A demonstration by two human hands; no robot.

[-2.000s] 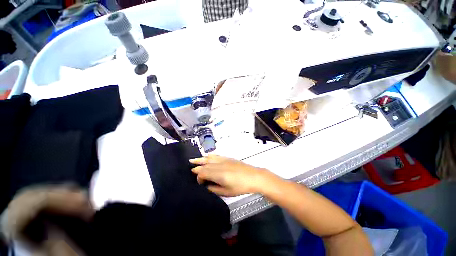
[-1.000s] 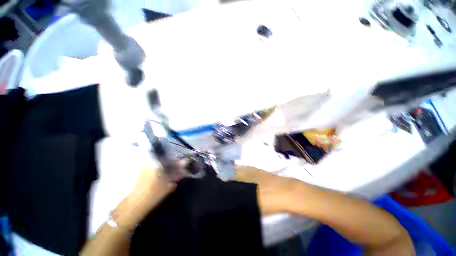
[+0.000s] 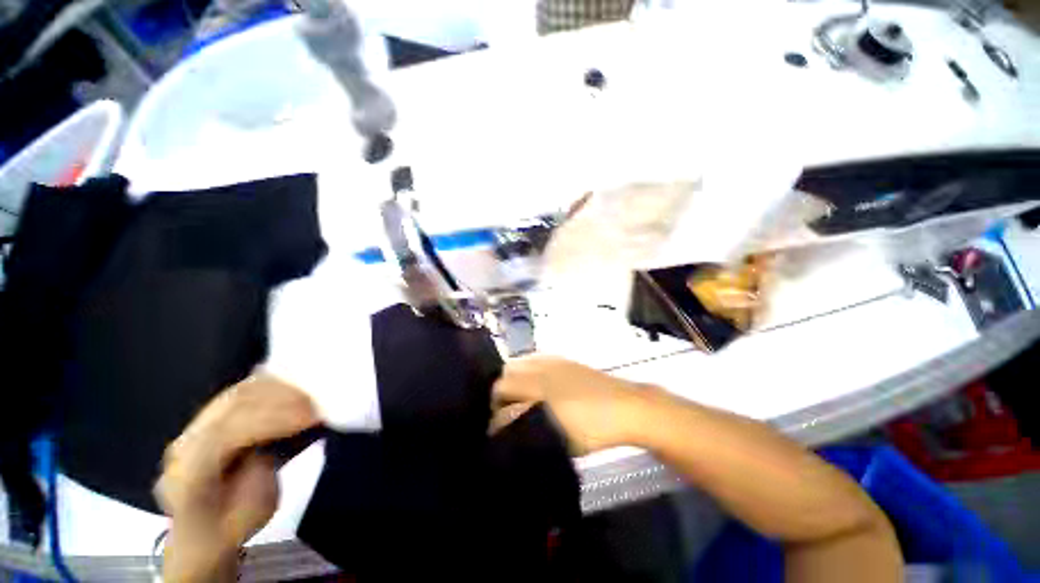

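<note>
A black cut piece [image 3: 439,478] lies from the needle area down over the table's front edge. Its upper end is under the metal guard [image 3: 424,264] at the head's left end. My right hand [image 3: 555,401] is at the piece's right edge near the needle area, fingers bent on the cloth and partly hidden by a fold. My left hand [image 3: 234,456] is left of the piece, fingers curled, fingertips by its upper left corner; whether they pinch the cloth is unclear. Black garment panels [image 3: 171,330] lie on the table at the left.
The white machine head [image 3: 673,114] spans the back. A small open box with an orange-yellow packet [image 3: 728,292] is under the arm. A white tub [image 3: 228,97] stands behind at left. A blue bin [image 3: 912,512] and a red item [image 3: 969,438] are at lower right.
My left hand has moved from the needle area down and left. My right hand now shows beside the needle area. The black piece's lower part is folded and spread differently.
</note>
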